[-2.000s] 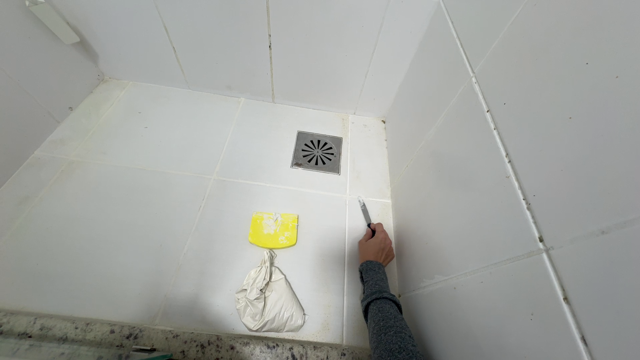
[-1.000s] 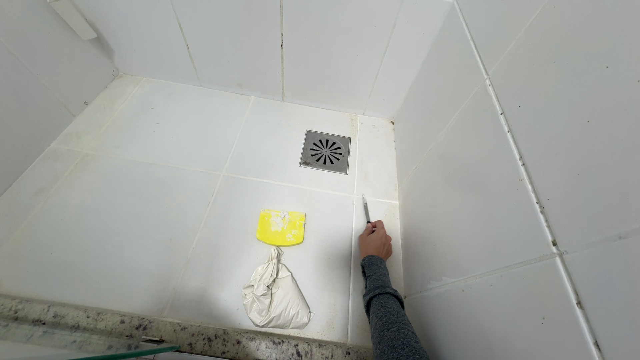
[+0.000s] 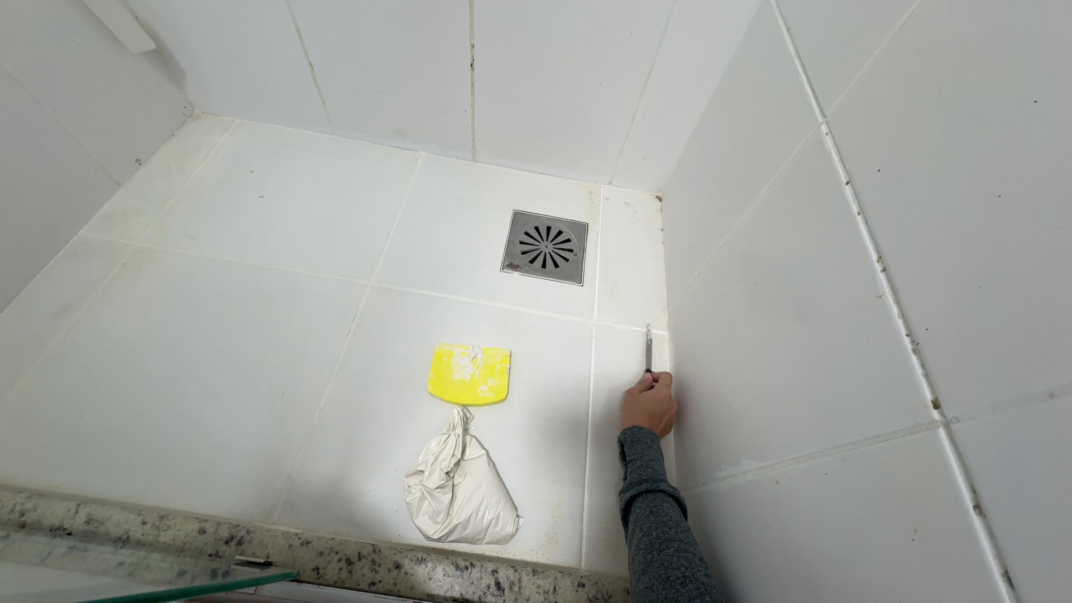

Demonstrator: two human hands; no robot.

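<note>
My right hand, in a dark grey sleeve, is closed around the dark handle of a slim metal-bladed tool. The blade's tip is at the grout line between white floor tiles, close to the right wall. Left of the hand lies a yellow plastic scraper smeared with white material. Just below the scraper rests a knotted whitish plastic bag, filled and slumped on the floor. My left hand is not in view.
A square metal floor drain is set in the tiles, up and left of the hand. White tiled walls rise at the right, back and left. A speckled stone curb crosses the bottom, with a green glass edge over it.
The tool's tip has moved right along the cross grout line, from near the long grout line towards the right wall. The scraper and bag lie where they were.
</note>
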